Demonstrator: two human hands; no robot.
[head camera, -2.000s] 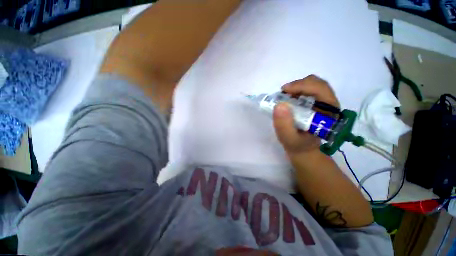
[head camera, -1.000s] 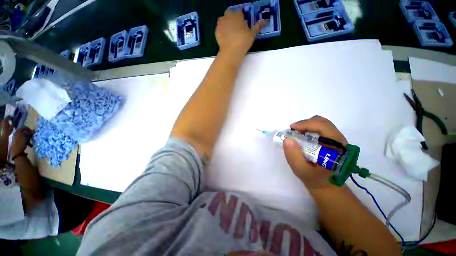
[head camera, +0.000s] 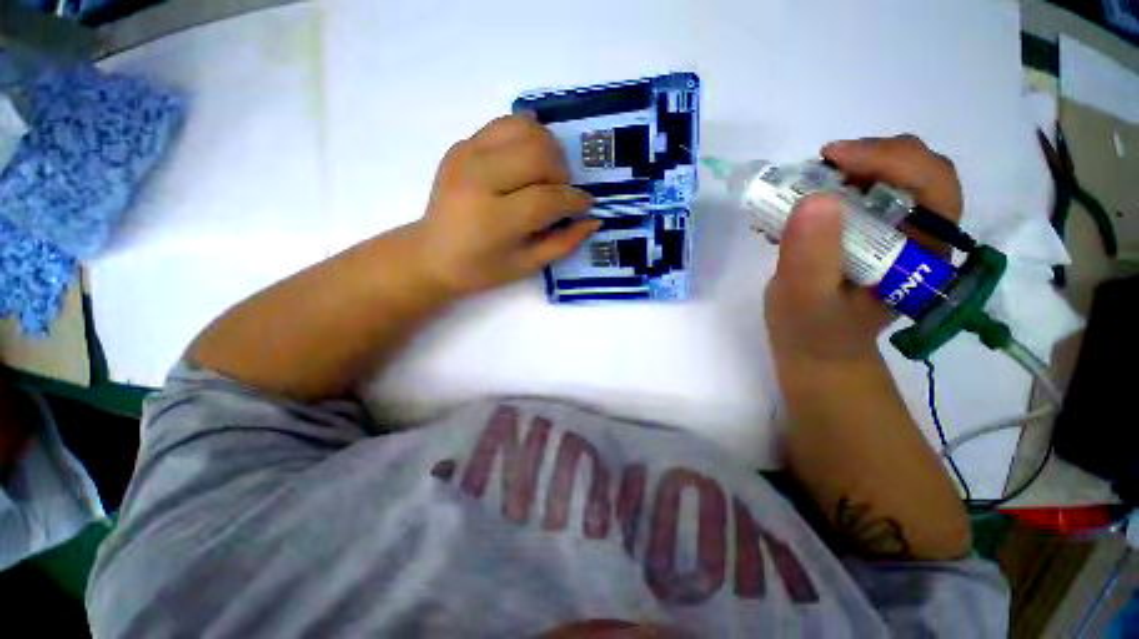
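Note:
Two blue device housings with black and silver insides lie one above the other over the white paper (head camera: 412, 75), the upper housing (head camera: 643, 137) and the lower housing (head camera: 643, 256). My left hand (head camera: 500, 206) holds them at their left side, fingers at the seam between them. My right hand (head camera: 862, 237) is closed around the glue syringe (head camera: 812, 212), which has a printed label, a blue band and a dark green adapter (head camera: 956, 306). The pale green needle tip points left, close to the upper housing's right edge; whether it touches cannot be told.
A bag and heap of small light-blue parts (head camera: 94, 156) lie at the left. At the right are black and green pliers (head camera: 1074, 194), a crumpled white tissue (head camera: 1030, 281) and a black box (head camera: 1105, 387). An air hose (head camera: 1037, 375) and thin cable trail from the syringe.
My left hand has come back from the far rack to the paper with two housings. My right hand has moved the syringe up and right, its needle now beside them.

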